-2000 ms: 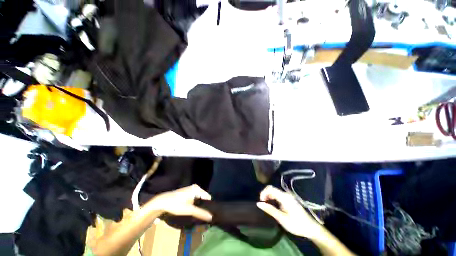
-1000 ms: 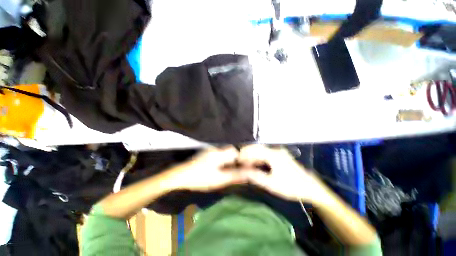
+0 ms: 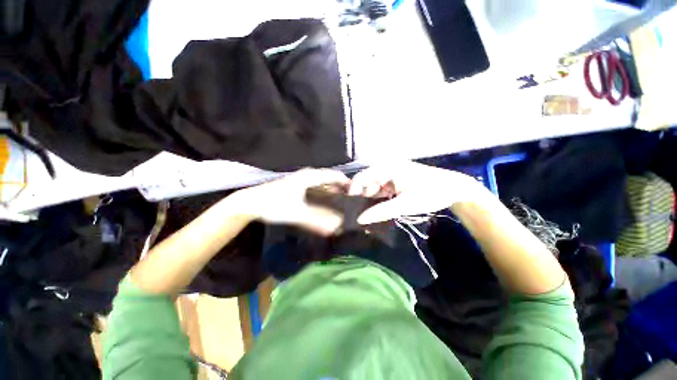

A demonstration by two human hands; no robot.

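Note:
A short dark-brown band piece (image 3: 343, 209) is between my two hands at the table's front edge, close to my chest. My left hand (image 3: 301, 200) and my right hand (image 3: 404, 191) both grip it, fingertips close together; the hands are slightly blurred. The large dark-brown garment piece (image 3: 237, 100) lies on the white table (image 3: 423, 122), left of centre, with pale trim (image 3: 347, 111) along its right edge. Thin pale loose strands (image 3: 419, 241) hang below my right hand.
A black phone-like rectangle (image 3: 456, 41), metal machine parts (image 3: 364, 10), dark snips (image 3: 528, 80), a tan block (image 3: 562, 105) and red-handled scissors (image 3: 607, 77) are on the table. A blue basket (image 3: 491, 174) and tangled grey trim (image 3: 540, 225) are below right. Dark cloth is piled lower left.
The view has shifted right and down, so table things sit higher and further left. My hands rose from the lap towards the table edge and came together around the band.

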